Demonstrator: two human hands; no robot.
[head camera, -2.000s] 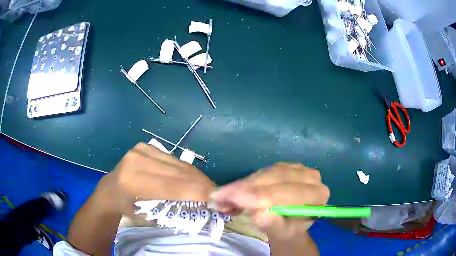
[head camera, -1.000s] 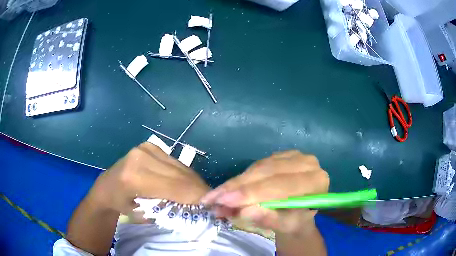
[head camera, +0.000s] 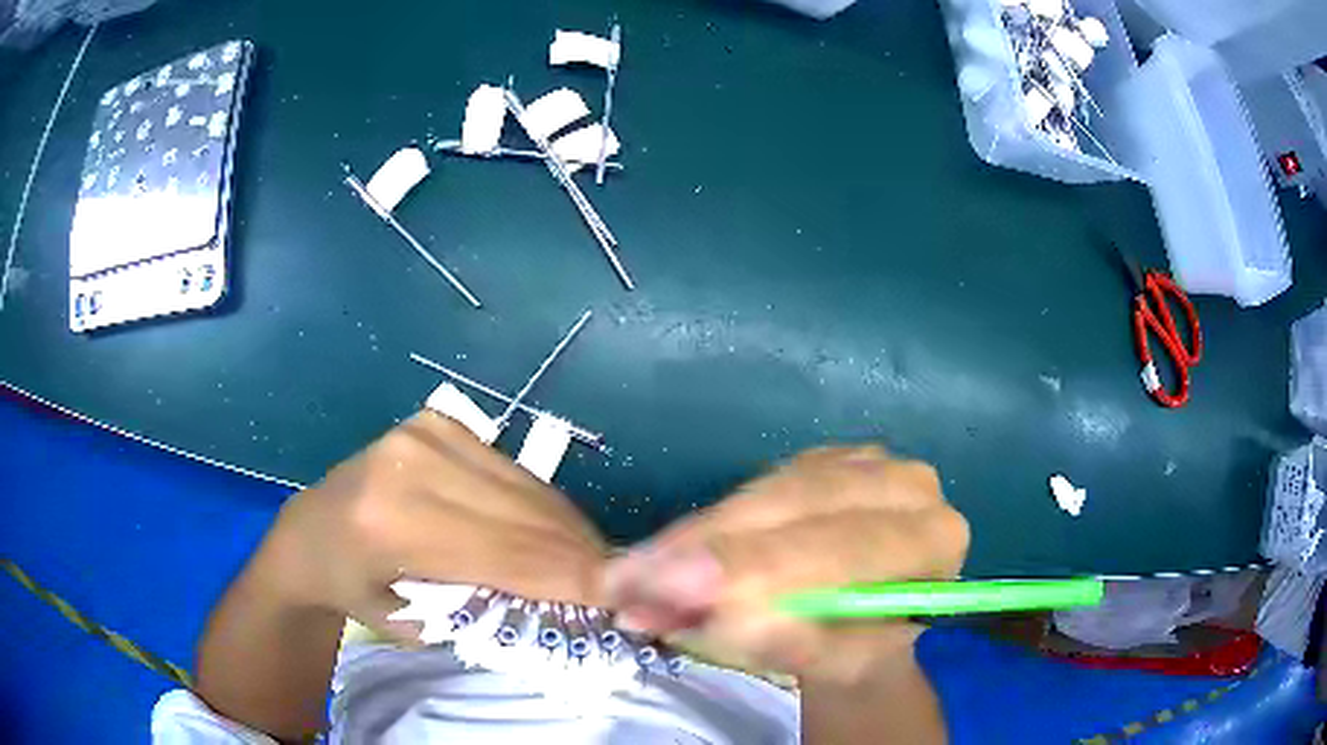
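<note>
My left hand (head camera: 437, 517) is closed on a fanned bunch of thin metal tubes (head camera: 560, 640) with white tags, held over the white-clothed lap. Several tube ends with dark rings face down toward the lap. My right hand (head camera: 815, 560) grips bright green tweezers (head camera: 961, 597) that stick out to the right. Its blurred fingertips are at the right part of the bunch; the tweezer tips are hidden. Two crossed tagged rods (head camera: 546, 376) lie on the dark green mat just beyond my left hand. Several more tagged rods (head camera: 568, 175) lie farther up.
A flat silver scale (head camera: 157, 189) with small pieces on top lies at left. A clear bin (head camera: 1004, 124) of tagged rods and an empty clear tray (head camera: 1215, 189) stand at upper right. Red-handled scissors (head camera: 1164, 335) and a white scrap (head camera: 1067, 495) lie at right.
My right hand and the tweezers have shifted slightly, the tweezers' angle changing a little. My left hand still holds the bunch. The view has moved a little.
</note>
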